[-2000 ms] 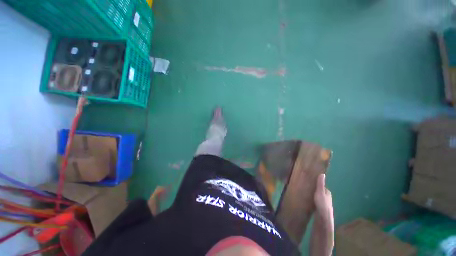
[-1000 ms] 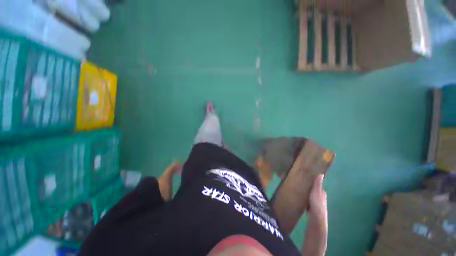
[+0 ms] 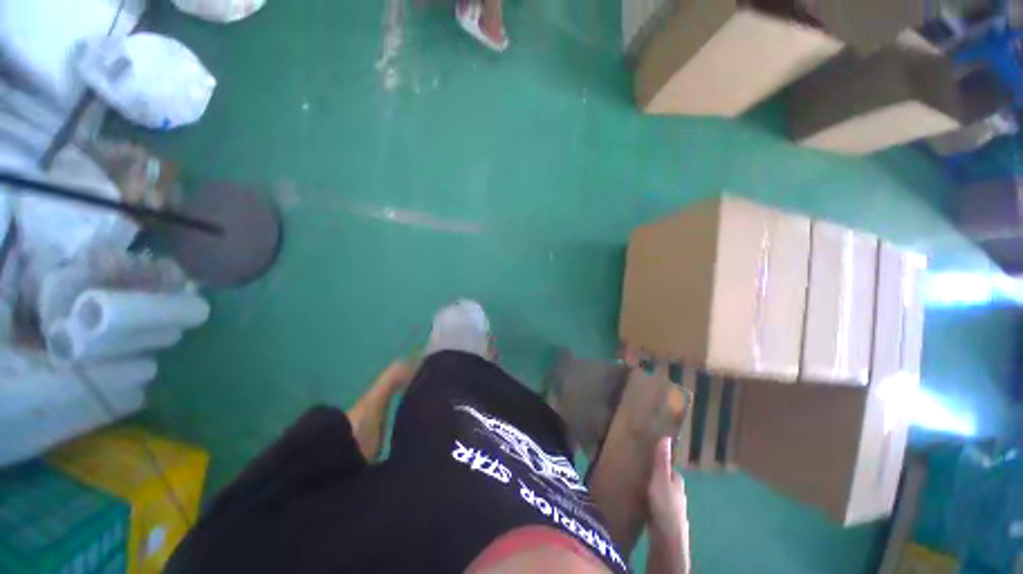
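Observation:
A long brown carton (image 3: 630,432) with a yellowish spot at its far end is held at my right side, tilted away from my body. My right hand (image 3: 664,484) grips its outer side, with the thumb on top. A darker brown surface lies against its inner side. My left hand (image 3: 395,376) shows only in part beyond my left sleeve, low by my waist. Its fingers are hidden behind my shirt, so its grip cannot be told.
Large taped cartons (image 3: 761,286) stand on a slatted wooden pallet (image 3: 709,420) at right. More cartons (image 3: 735,65) are at upper right. A round grey base (image 3: 228,232), white rolls (image 3: 135,311) and yellow crates (image 3: 163,493) are at left. A person's foot (image 3: 482,22) is at the top.
The view has moved along the floor. The crates have shifted down left; rolls, the round base, a foot and large cartons have come into view. The carton stays in my right hand.

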